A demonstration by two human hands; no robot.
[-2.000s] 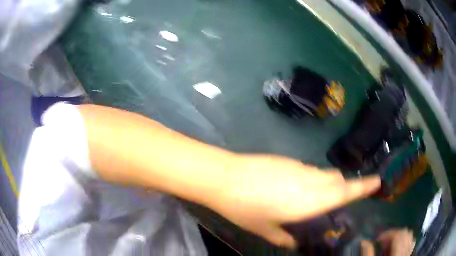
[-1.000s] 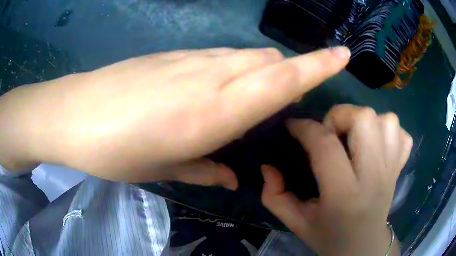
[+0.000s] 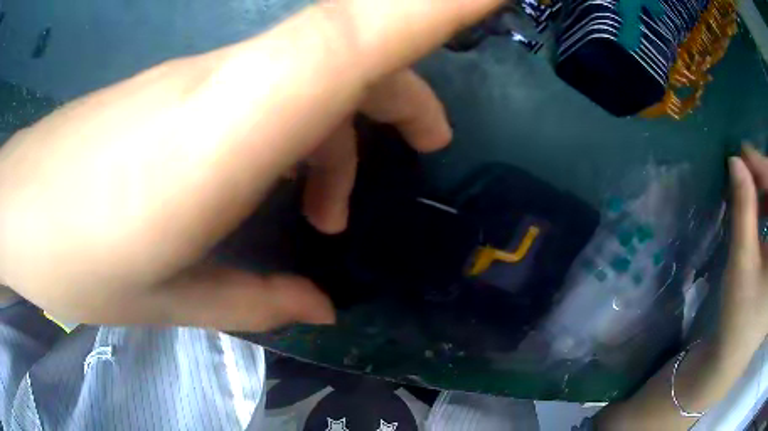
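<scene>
A display module with a bent orange flex cable [image 3: 508, 252] lies on dark, overlapping black pieces [image 3: 539, 189] at the centre of the green bench top. The edges between the black pieces are hard to make out. My left hand [image 3: 253, 160] comes in from the left, large and slightly blurred, over the left part of the black pieces. Its thumb and fingers are apart, and it hides what is beneath it. My right hand [image 3: 745, 227] is at the right edge, partly cut off, and its fingertips run out of the picture.
A striped stack of display modules [image 3: 619, 59] with teal tabs and an orange fringe stands at the top right. Small green tabs [image 3: 627, 248] lie on clear film [image 3: 589, 307] right of the module. A striped work coat [image 3: 160, 370] and black star-patterned cloth [image 3: 362, 408] are below the bench edge.
My right hand has moved from the centre to the right edge. My left hand's fingers have spread and lifted toward the top. The module with its orange cable and the green tabs are now uncovered.
</scene>
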